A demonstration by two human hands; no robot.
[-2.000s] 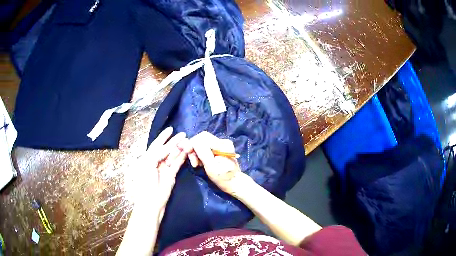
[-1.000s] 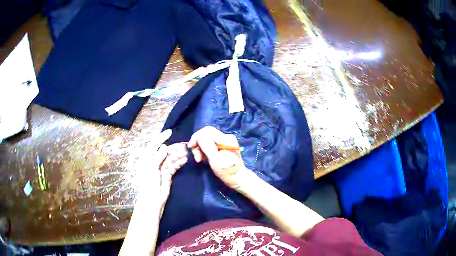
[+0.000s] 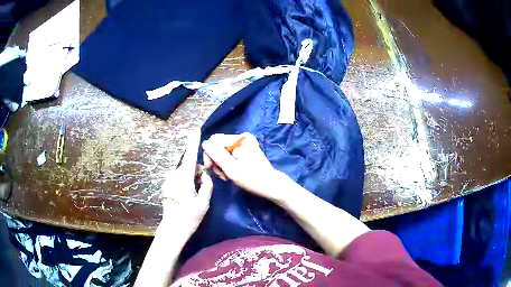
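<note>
A navy garment bundle (image 3: 322, 134) with shiny wrinkled lining and a matte border lies before me. A whitish cloth strip (image 3: 287, 101) is knotted around its narrow middle, one end trailing left. My right hand (image 3: 238, 160) is over the bundle's left edge, fingers curled around a small orange tool (image 3: 235, 145), probably snips or a marker. My left hand (image 3: 187, 188) is beside it at the same edge, its fingers and thumb close to the right fingertips. What lies between the fingertips is too small and hidden to tell, so the left hand's hold is unclear.
A matte navy garment piece (image 3: 162, 50) lies at the upper left. White angular sheets (image 3: 50, 53) are beyond it. A small yellow tool (image 3: 60, 147) and a pale chip (image 3: 41, 158) lie on the scratched brown table (image 3: 112, 185). A blue bin (image 3: 434, 235) is below the table's right edge.
The view has shifted, so the table and bundle appear farther right. The hands stay at the bundle's left edge. The orange tool now sits higher and points more upward within the right hand.
</note>
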